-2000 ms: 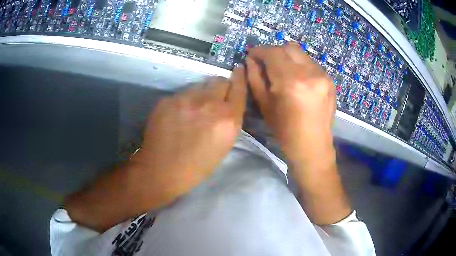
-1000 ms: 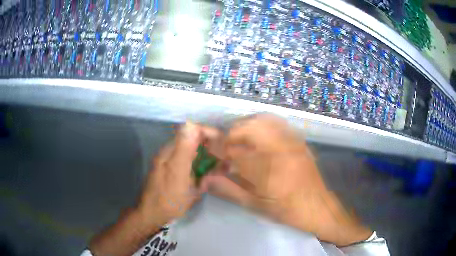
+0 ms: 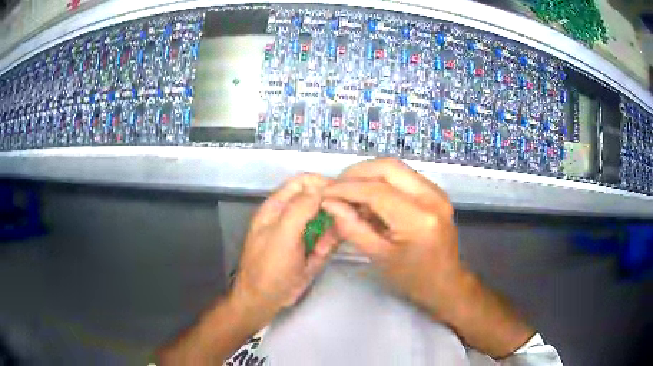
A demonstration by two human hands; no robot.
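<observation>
My left hand point(image 3: 276, 246) is cupped just below the near rail, with several small green components point(image 3: 316, 230) in its palm. My right hand point(image 3: 401, 225) is beside it, fingers bent, its fingertips meeting the left fingertips over the green parts. Whether the right fingertips pinch a part is hidden. The circuit board panel point(image 3: 344, 93) lies beyond the rail, with rows of blue, red and white parts.
The pale near rail point(image 3: 143, 166) runs across in front of my hands. A plain silvery plate point(image 3: 228, 78) lies between populated panels. A pile of green components point(image 3: 573, 18) is beyond the far rail at the upper right. Blue objects point(image 3: 637, 246) are below the rail.
Two seconds ago both hands were at the panel's near edge; they came back below the rail. Since one second ago they have closed together more. The view has shifted, showing more of the far rail.
</observation>
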